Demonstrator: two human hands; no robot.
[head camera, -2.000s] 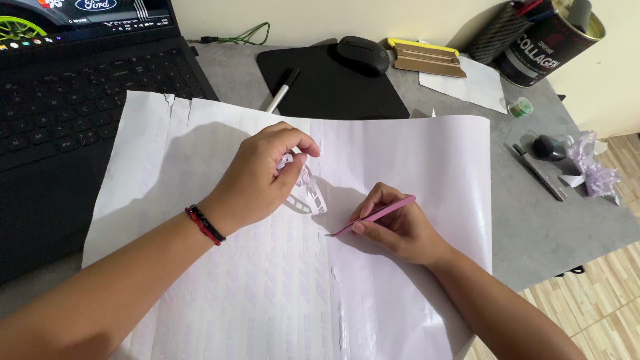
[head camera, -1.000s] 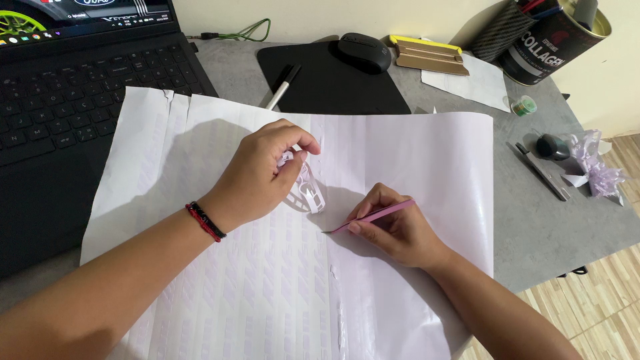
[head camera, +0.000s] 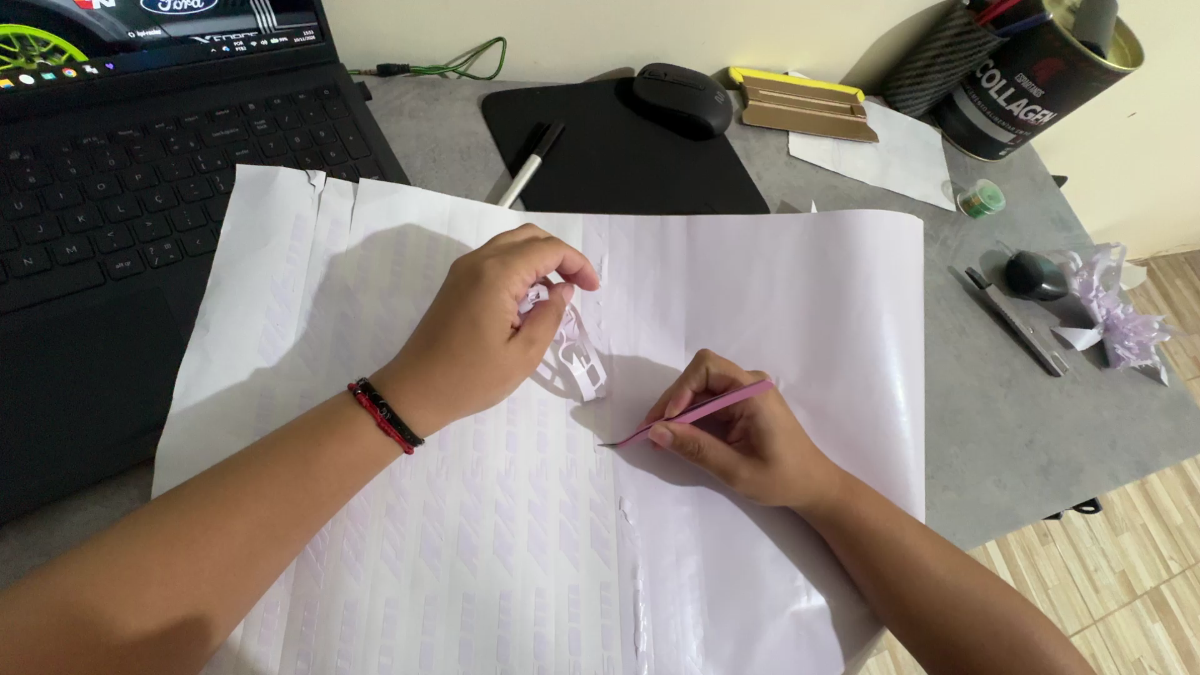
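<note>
A large sheet of pale vinyl on backing paper (head camera: 450, 525) covers the middle of the desk, with rows of cut lettering on its left part. My left hand (head camera: 497, 323) is over the upper middle of the sheet, its thumb and fingers closed on a strip of cut-out vinyl waste (head camera: 583, 366) that hangs down in a loop. To the right, my right hand (head camera: 736, 427) rests on the sheet and grips pink tweezers (head camera: 717, 403). Their fine tip points left and is at the edge of the lettering. Whether the tip holds anything cannot be told.
A laptop (head camera: 112, 206) stands at the left, partly under the sheet. Behind are a marker (head camera: 532, 164), a mouse pad (head camera: 628, 159), a mouse (head camera: 682, 98) and a yellow-edged squeegee (head camera: 806, 105). At the right lie a craft knife (head camera: 1014, 323) and crumpled vinyl scraps (head camera: 1120, 314).
The hanging loop of vinyl waste has shifted slightly below my left hand. Both hands stay in nearly the same places, still holding the strip and the tweezers.
</note>
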